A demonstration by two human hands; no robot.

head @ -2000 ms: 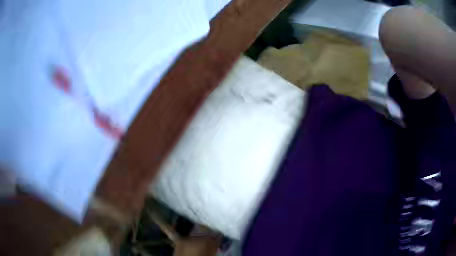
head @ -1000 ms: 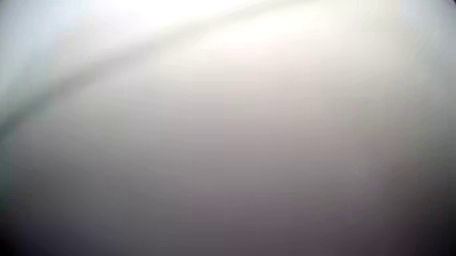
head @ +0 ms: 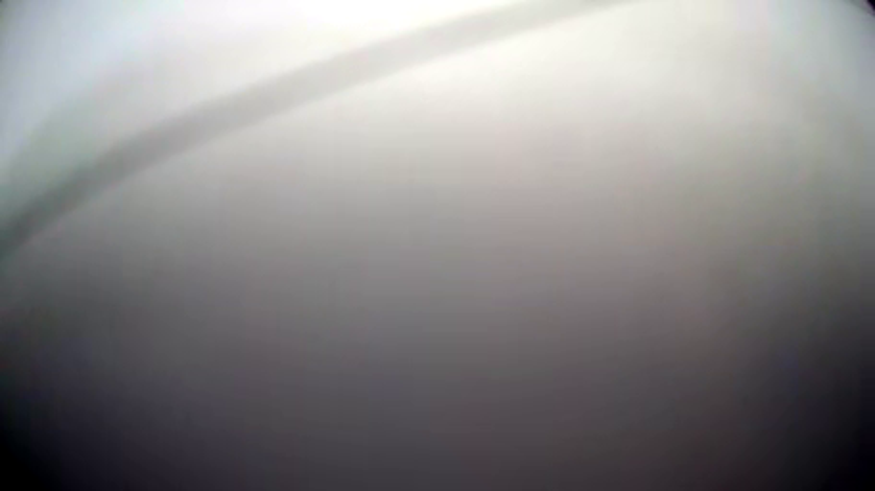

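Observation:
A blurred grey surface [head: 441, 268] fills nearly the whole head view, very close to the camera. It is pale at the top and dark towards the bottom. What it is cannot be told. A darker grey curved band [head: 288, 88] crosses it from the left edge up to the top edge. Neither my left hand nor my right hand can be made out.
Above the band, a whitish bright area [head: 192, 43] shows at the top left, too blurred to name. The lower corners are black.
Two seconds ago white paper, a brown edge, a white roll and a dark purple sleeve showed; the blurred surface now hides them. Since one second ago the band looks wider and darker.

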